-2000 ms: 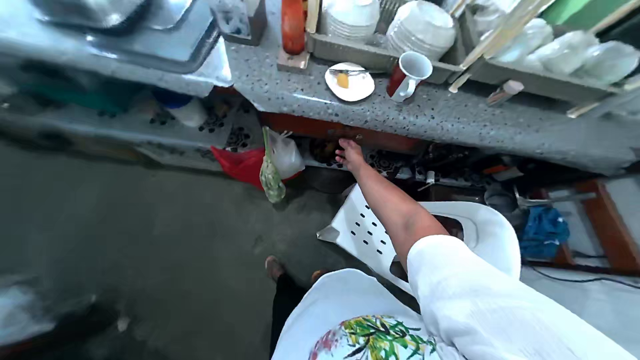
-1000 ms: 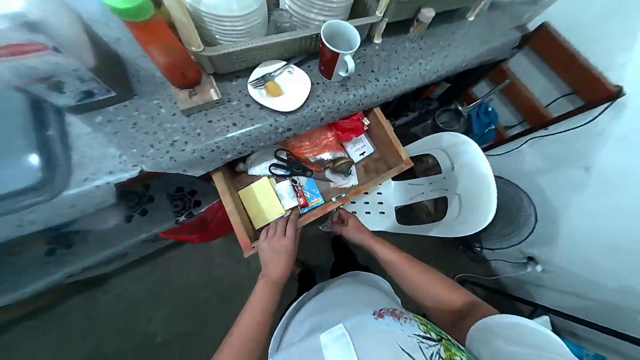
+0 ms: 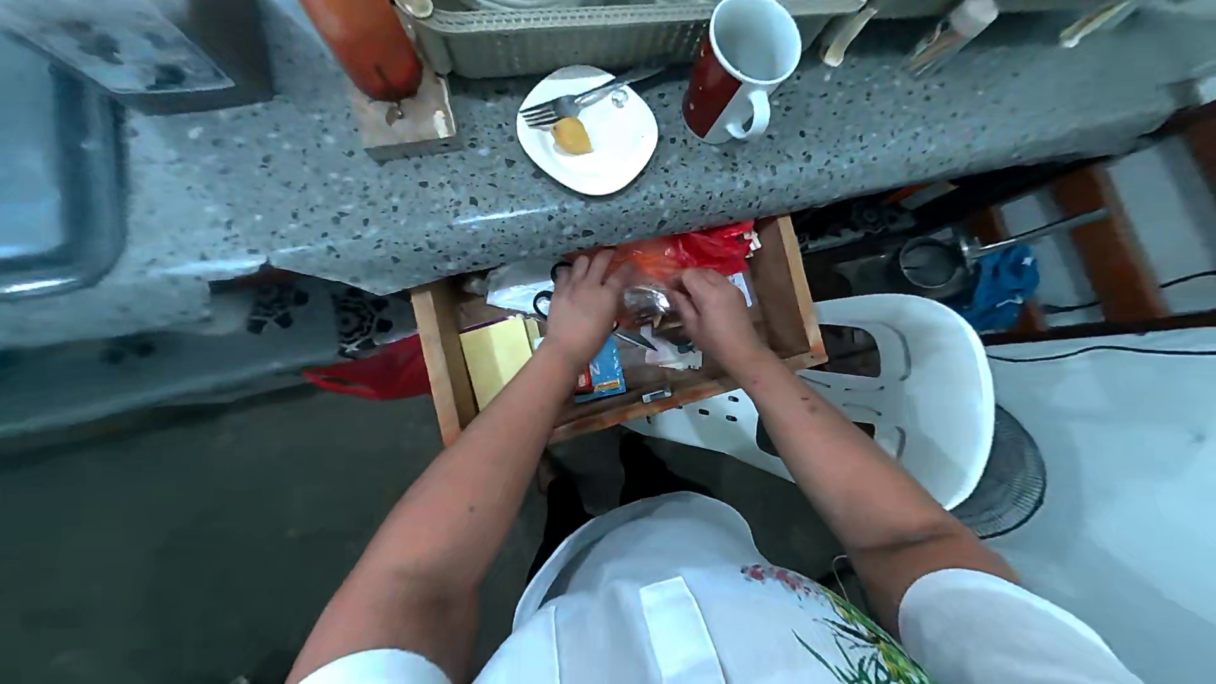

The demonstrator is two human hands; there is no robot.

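Observation:
A wooden drawer (image 3: 803,313) stands pulled out below the counter, and both hands are inside it. My left hand (image 3: 584,304) lies over black-handled scissors (image 3: 543,302), its fingers at the edge of a red and orange plastic bag (image 3: 679,255). My right hand (image 3: 712,309) is at the bag's right part, beside a clear crinkled wrapper (image 3: 648,300) between the hands. Whether either hand grips anything is hard to tell. A yellow pad (image 3: 496,359) lies at the drawer's left, and a blue packet (image 3: 605,369) is near its front.
On the speckled counter (image 3: 313,209) stand a plate (image 3: 622,142) with a fork and a yellow piece of food, a red and white mug (image 3: 746,71), an orange bottle (image 3: 370,47) and a dish rack (image 3: 570,43). A white plastic chair (image 3: 936,380) is right of the drawer.
The drawer, shut two seconds ago, was open one second ago. Both hands have since moved from its front edge into its contents. The view has come closer to the drawer.

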